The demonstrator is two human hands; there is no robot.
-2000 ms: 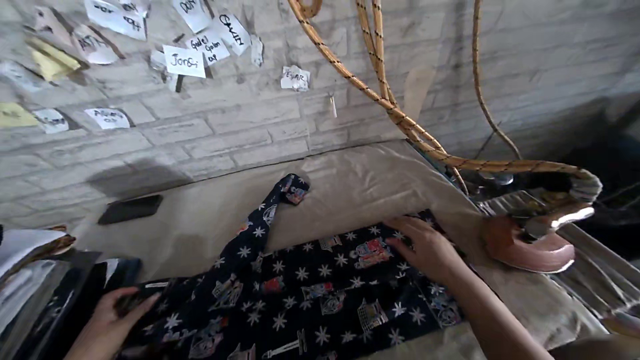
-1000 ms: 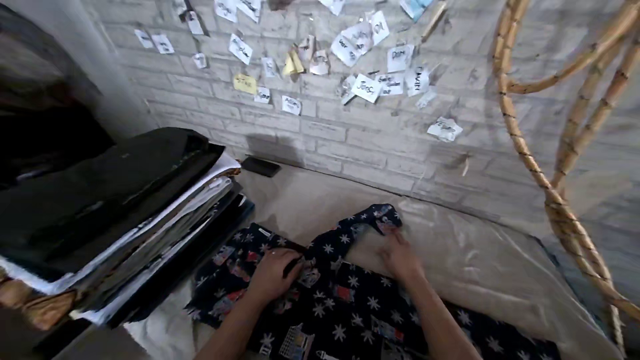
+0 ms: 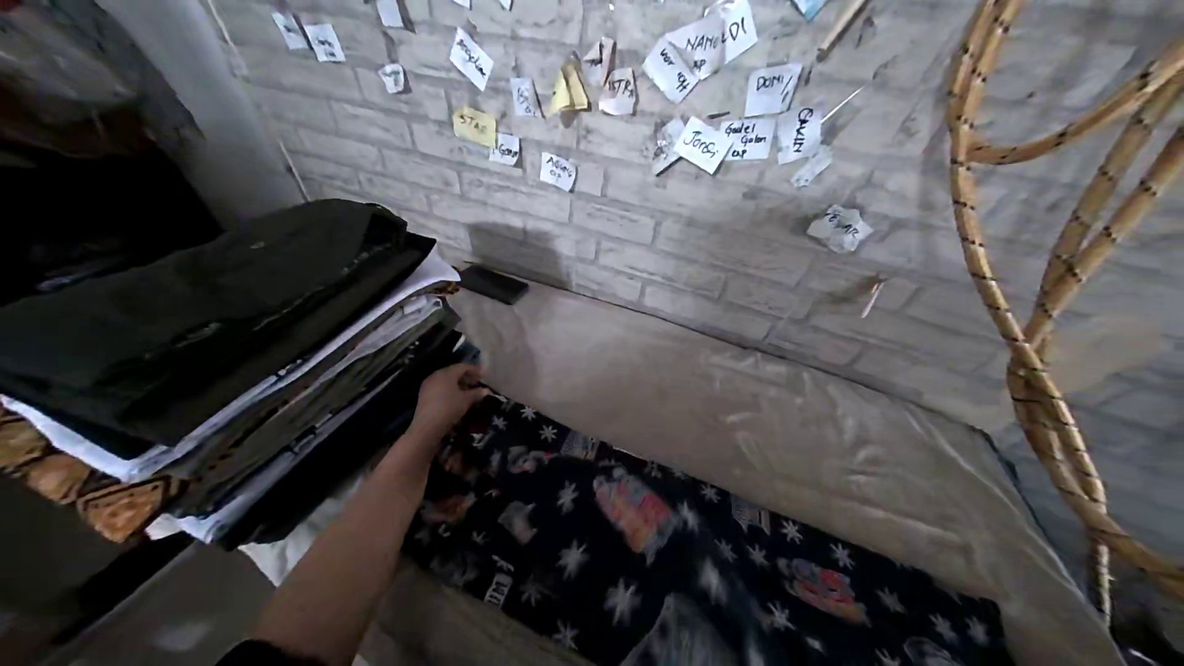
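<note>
A dark navy printed garment with white star shapes and coloured figures [image 3: 638,518] lies spread on the beige cloth-covered table [image 3: 666,370]. My left hand [image 3: 450,396] pinches the garment's far left corner, close beside the stack of folded clothes. My right hand is out of the frame. A blurred grey patch shows on the garment at the bottom edge; what it is I cannot tell.
A tall stack of folded clothes [image 3: 213,314] stands at the left. A dark flat object [image 3: 493,284] lies against the brick wall [image 3: 610,222], which holds many taped paper notes. A thick patterned cord [image 3: 1036,361] hangs in loops at the right.
The narrow part that stuck out from the garment's far edge no longer shows there. My left hand has moved to the far left corner, and my right hand has left the view.
</note>
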